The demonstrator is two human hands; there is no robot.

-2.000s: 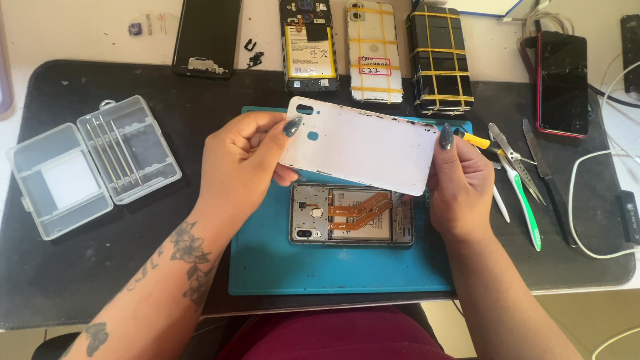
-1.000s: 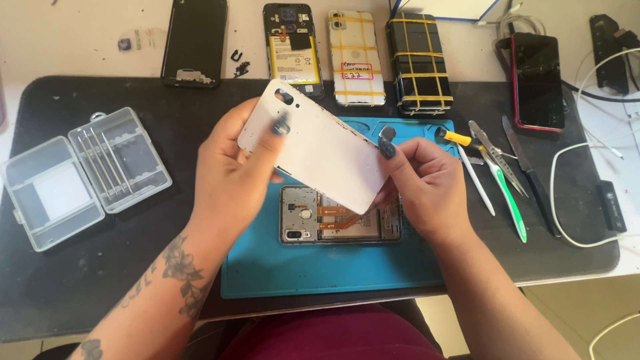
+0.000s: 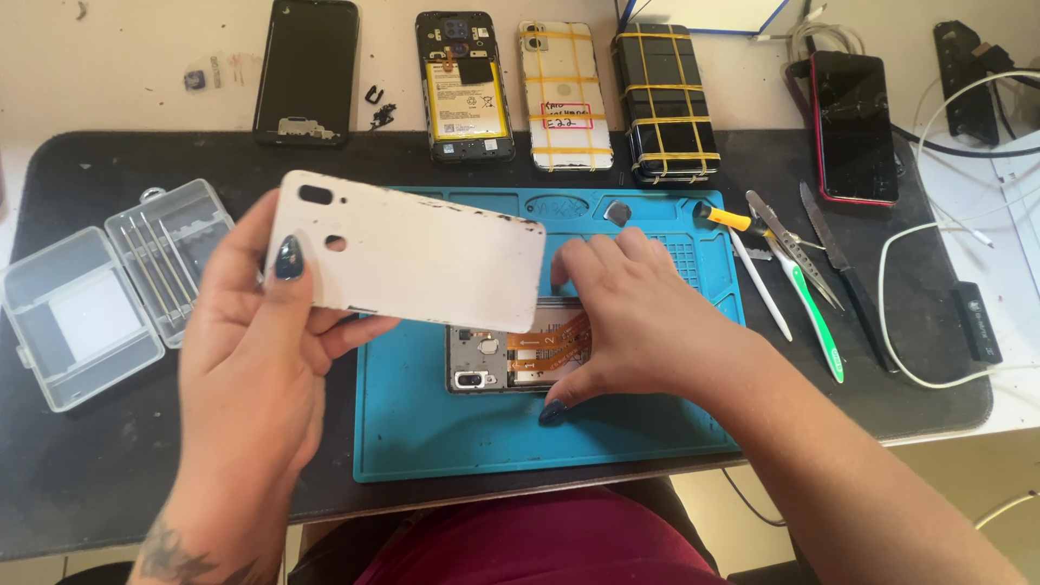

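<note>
A white phone back cover point(image 3: 406, 252) with camera cut-outs and chipped edges is held at its left end by my left hand point(image 3: 268, 317), thumb on its face. Below it, an opened phone point(image 3: 479, 357) with orange flex cables lies on the blue silicone repair mat point(image 3: 455, 443). My right hand point(image 3: 626, 317) reaches over the phone's right part, thumb at its lower edge and fingers at the far side. Whether the fingers press on the phone is hard to tell; they hide its right end.
Left stands an open clear plastic case point(image 3: 81, 317) with thin metal tools. Several phones, including an opened one point(image 3: 465, 89), line the back. Right lie tweezers point(image 3: 800, 252), a green-white brush point(image 3: 812, 317), a knife point(image 3: 849, 280), a red-edged phone point(image 3: 855, 126) and cables.
My right hand has let go of the white back cover and moved down over the opened phone. My left hand alone now holds the cover, tilted less steeply than a second ago.
</note>
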